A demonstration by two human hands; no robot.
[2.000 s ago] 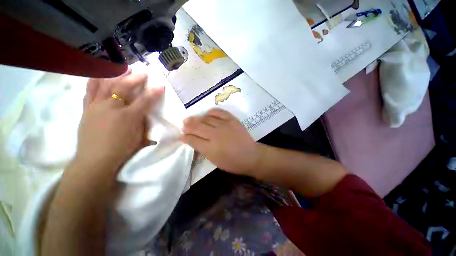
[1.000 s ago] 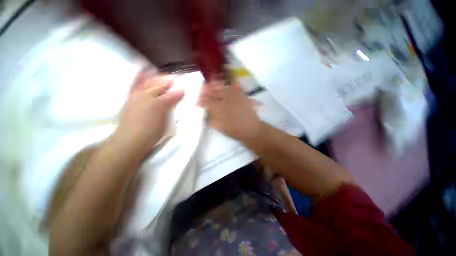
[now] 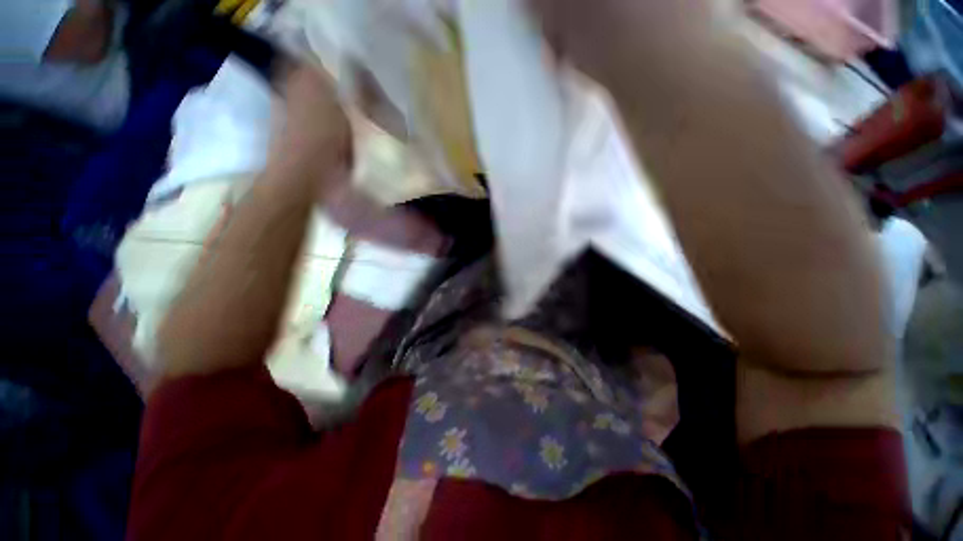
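Observation:
The picture is badly blurred. White cloth hangs in front of me from the top edge, its lower tip above my lap. My left hand is at the upper left, beside pale cloth; its fingers are too blurred to tell whether it holds anything. My right forearm runs up the right side to the top edge, and the right hand is cut off there. Pale cream cloth pieces lie under and beside my left forearm.
The red machine head is at the right. A pink thing is at the top right. Another person's hand shows at the top left. The flowered cloth covers my lap. A dark gap lies between lap and white table edge.
The view has swung left, so the machine head now shows at the right. My hands have left the needle area and are farther apart. White cloth now hangs between my arms.

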